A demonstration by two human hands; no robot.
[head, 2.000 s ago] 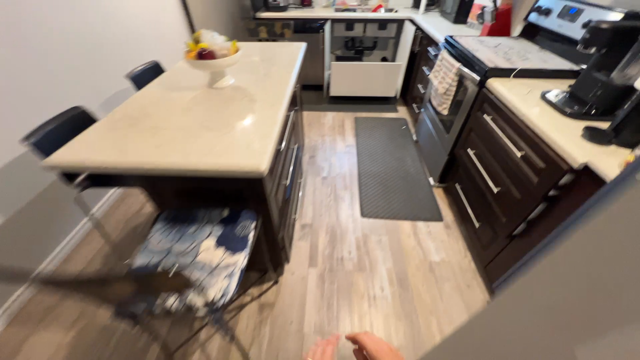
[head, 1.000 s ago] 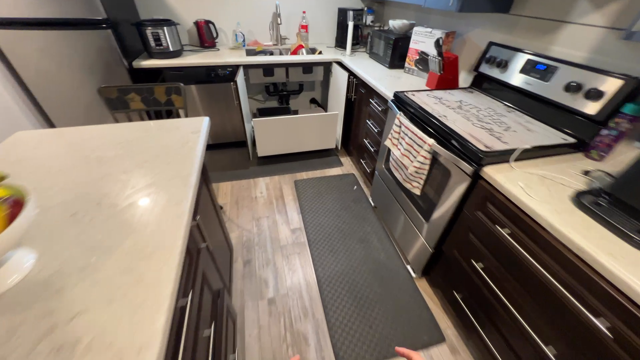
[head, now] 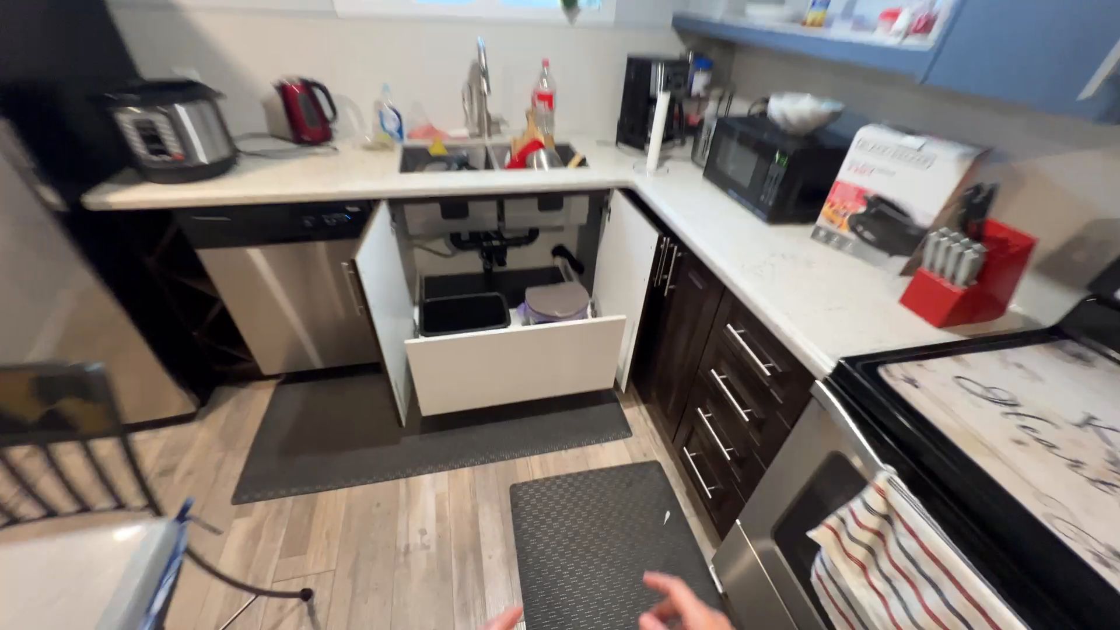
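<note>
My right hand (head: 678, 604) shows at the bottom edge over a dark floor mat (head: 604, 534), its fingers apart and nothing in them. Of my left hand (head: 506, 619) only a fingertip area is seen, left of the right hand; whether it holds anything is hidden. Ahead, the sink cabinet has both white-backed doors (head: 382, 306) swung out and its white-fronted drawer (head: 516, 363) pulled out. Inside the drawer sit a black bin (head: 464, 313) and a lidded container (head: 557, 302), below black drain pipes (head: 494, 245).
A stove (head: 840, 490) with a striped towel (head: 892, 560) stands at right. At left is a chair (head: 79, 464). The countertop (head: 726, 241) bears a microwave (head: 744, 166), a red knife block (head: 971, 280) and a pressure cooker (head: 171, 131). A second mat (head: 332, 437) lies before the cabinet.
The view has moved forward past the island toward the sink. The open cabinet and its drawer are nearer. More of my right hand shows than one second ago.
</note>
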